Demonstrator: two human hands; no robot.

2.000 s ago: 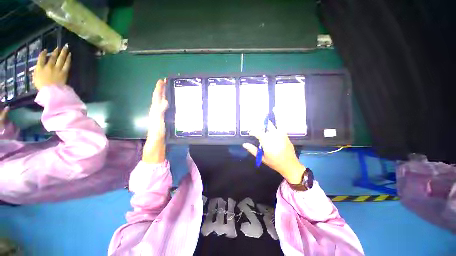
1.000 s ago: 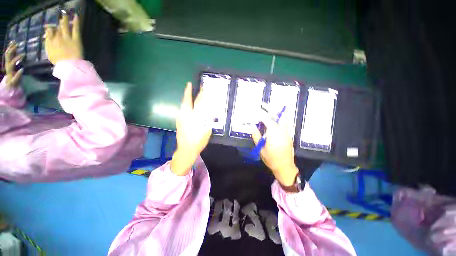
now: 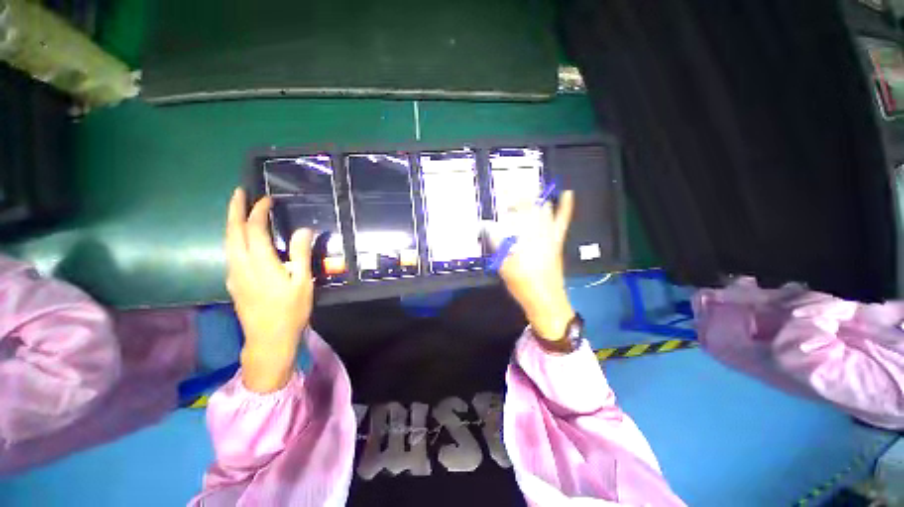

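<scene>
A long black phone tray (image 3: 585,208) lies on the green bench with several phones side by side and an empty slot at its right end, where a small white label shows. The two left phones, including the second one (image 3: 382,203), have dark screens with orange and white blocks at the bottom. The third phone (image 3: 451,213) and the fourth have white screens. My left hand (image 3: 268,282) lies over the tray's left end, fingers apart, thumb at the first phone. My right hand (image 3: 533,262) is over the fourth phone and holds a blue pen (image 3: 503,253).
A dark flat strip (image 3: 347,50) runs along the back. A pale wrapped tube (image 3: 64,54) is at the upper left. A black curtain (image 3: 734,139) hangs at the right. Pink sleeves of other people show at the left (image 3: 50,347) and right (image 3: 843,347).
The view has shifted. The two left phones' screens went from white to dark with coloured blocks. My right hand moved from the third phone to the fourth. My left hand remains at the tray's left end.
</scene>
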